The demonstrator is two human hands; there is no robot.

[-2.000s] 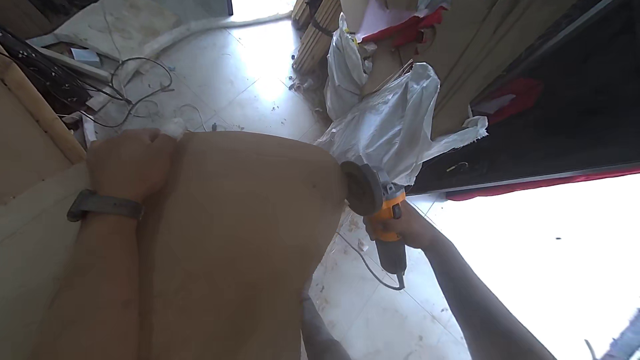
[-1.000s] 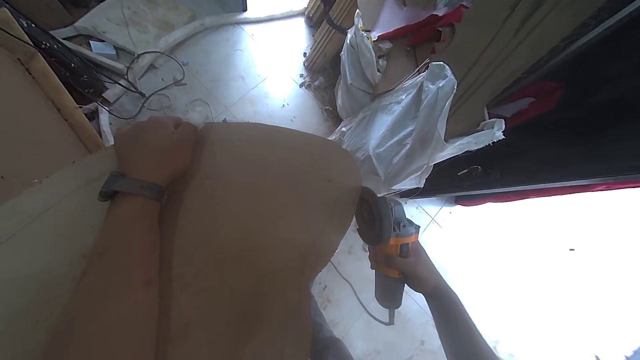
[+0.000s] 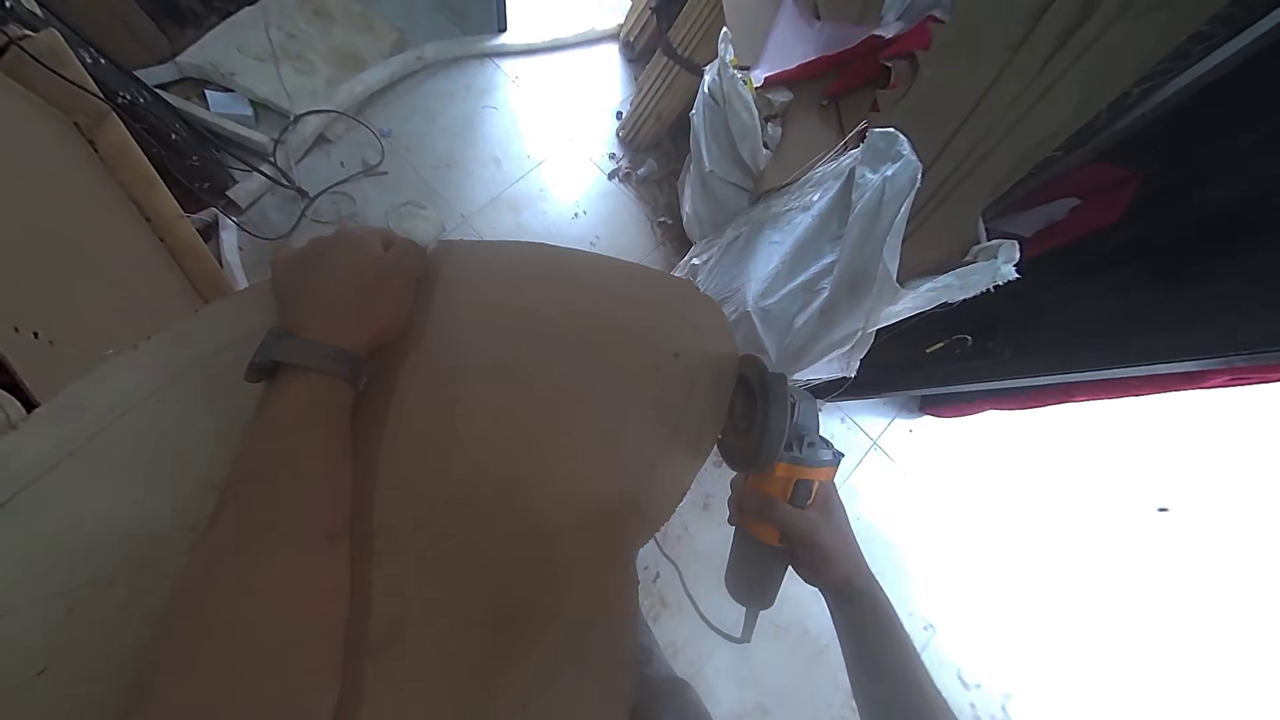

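Observation:
A tan board with a curved edge (image 3: pixel 560 400) fills the middle of the head view, above the floor. My left hand (image 3: pixel 350 285), with a grey band on the wrist, presses at the board's far left edge with its fingers curled; whether they grip the edge is not clear. On the right, my right hand (image 3: pixel 790 520) is closed round the orange and black body of an angle grinder (image 3: pixel 790 465). The grinder's disc (image 3: pixel 748 412) is at the board's curved right edge. A cord runs from the tool's lower end back beneath the board.
White plastic bags (image 3: pixel 820 260) lie just beyond the disc. Black cables (image 3: pixel 300 190) loop over the tiled floor at the upper left, near a wooden frame (image 3: pixel 130 190). Wooden strips (image 3: pixel 670 80) stand at the top. A dark panel (image 3: pixel 1130 250) lies at the right.
The grinder in my right hand has moved a little along the board's curved edge, toward me, and its body has tilted. My left hand stays at the far left edge. The view has shifted slightly.

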